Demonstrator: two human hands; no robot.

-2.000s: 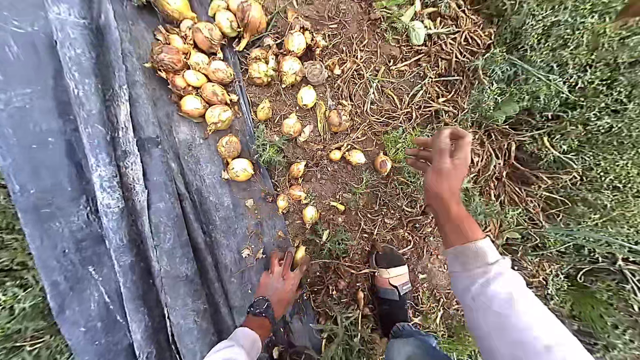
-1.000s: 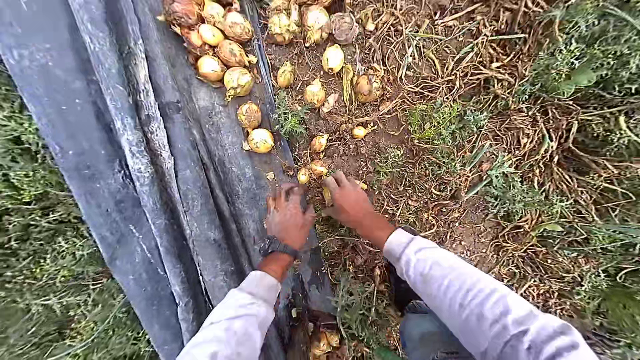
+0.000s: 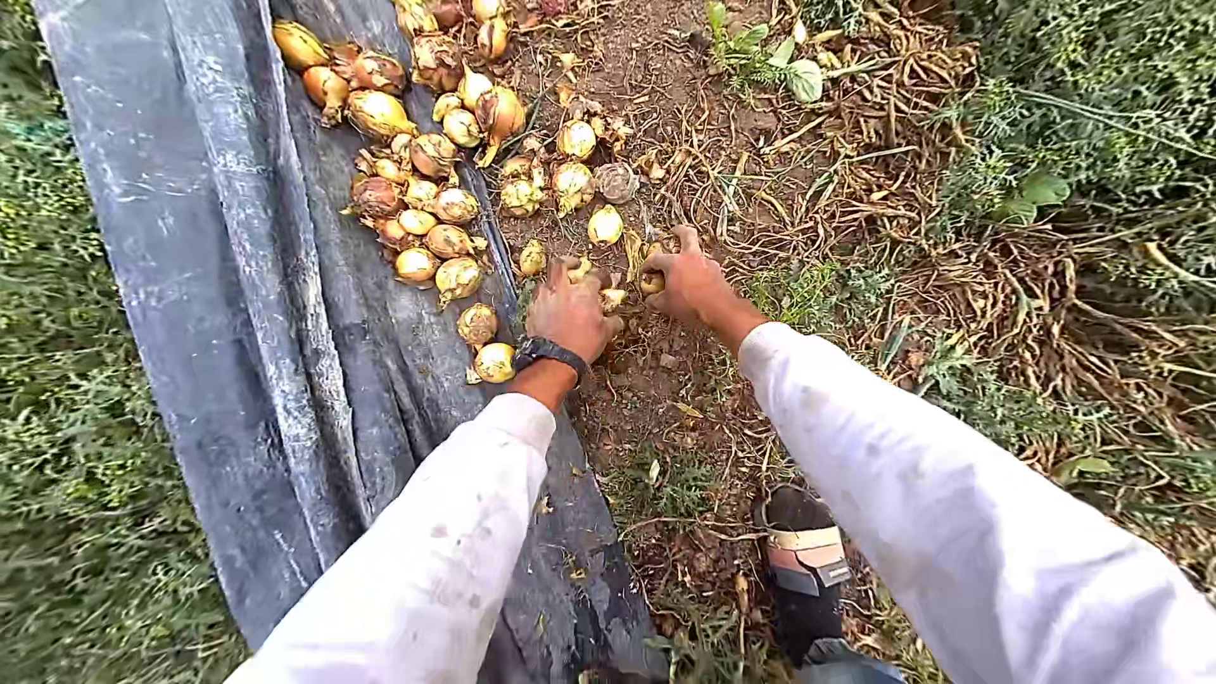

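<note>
Yellow onions [image 3: 451, 239] lie in a pile on the dark plastic sheet [image 3: 380, 332], and more onions [image 3: 575, 185] rest on the soil beside its edge. My left hand [image 3: 573, 309], with a dark wristwatch [image 3: 551, 355], is over the sheet's edge among small onions; its fingers point away from me and partly hide what is under them. My right hand [image 3: 689, 282] is on the soil side, its thumb and fingers around a small onion [image 3: 653, 282]. Two onions [image 3: 495, 363] sit on the sheet just left of my left wrist.
Dry onion tops [image 3: 883, 123] and stalks cover the soil on the right, with green weeds [image 3: 1092, 123] beyond. My shoe [image 3: 805, 551] stands on the soil at the lower middle. Long folds run along the sheet, and green plants [image 3: 85, 427] border it on the left.
Both hands have moved forward, away from my feet, to the small onions near the sheet's edge. The small onions that lay by my hands a second ago are no longer seen there.
</note>
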